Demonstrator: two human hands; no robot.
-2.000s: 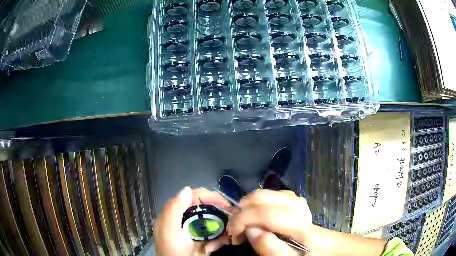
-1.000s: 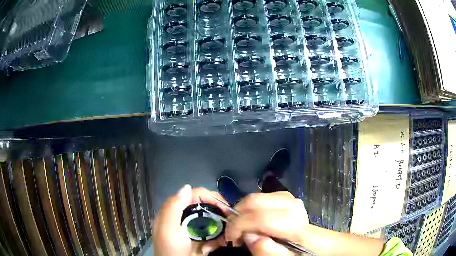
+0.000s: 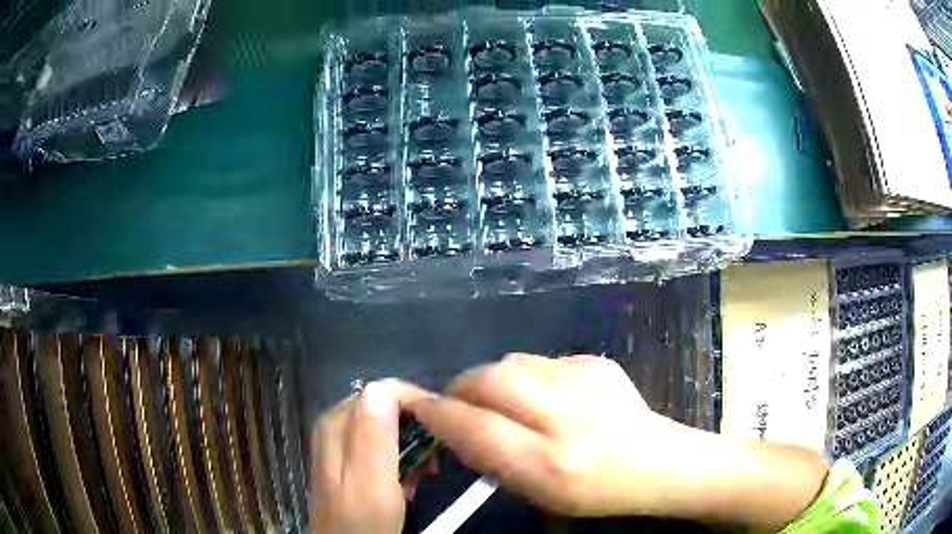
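Note:
A small round part (image 3: 417, 455), mostly hidden, shows as a dark and green sliver between my hands, past the bench edge. My left hand (image 3: 358, 459) holds it from the left. My right hand (image 3: 543, 428) covers its upper right side, with fingertips against my left hand's. A pale white strip (image 3: 459, 507) sticks out below my right hand; I cannot tell whether it is the tool. A clear blister tray (image 3: 501, 273) with rows of black discs lies on the green bench mat above my hands.
Clear crumpled-looking trays (image 3: 104, 83) lie at the upper left. Stacked cardboard sheets (image 3: 866, 125) lie at the upper right. Brown and dark parallel strips (image 3: 136, 428) stand below the bench at left. Marked cardboard (image 3: 772, 355) and filled disc trays (image 3: 869, 349) are at lower right.
The part has turned from face-on to nearly edge-on. My right hand has moved up and left over it. The thin tool has gone from clear view, a white strip shows, and the view has shifted.

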